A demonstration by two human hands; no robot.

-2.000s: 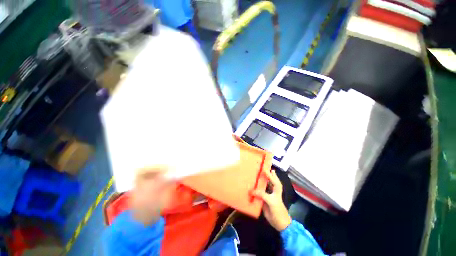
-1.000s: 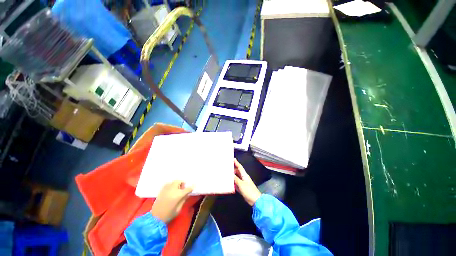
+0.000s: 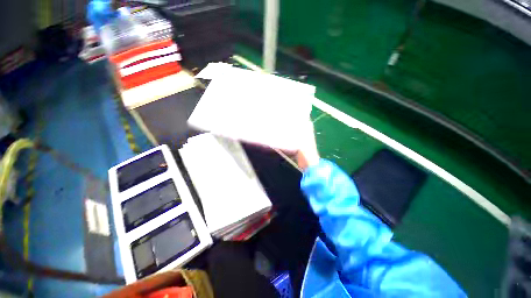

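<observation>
My right hand [image 3: 307,152] grips the near right corner of a flat white sheet [image 3: 253,107], holding it out over the black surface and the edge of the green bench. My left hand is not in view. A loose pile of white sheets [image 3: 224,180] with red edges beneath lies nearer, on the black surface. A white three-pocket tray [image 3: 185,215] holding three dark units lies to its left. At the bottom edge, part of a brown carton [image 3: 199,283] with orange-red trays [image 3: 169,293] inside shows.
A green bench [image 3: 343,137] runs along the right, with a black flat panel [image 3: 391,181] on it. Orange-red and white stacked trays [image 3: 148,64] stand at the back left. A trolley handle [image 3: 16,152] is at the left, above the blue floor [image 3: 64,192].
The view has swung right towards the green bench. The white sheet has moved from over the carton to beyond the pile, now in my right hand alone. My left hand has left the picture.
</observation>
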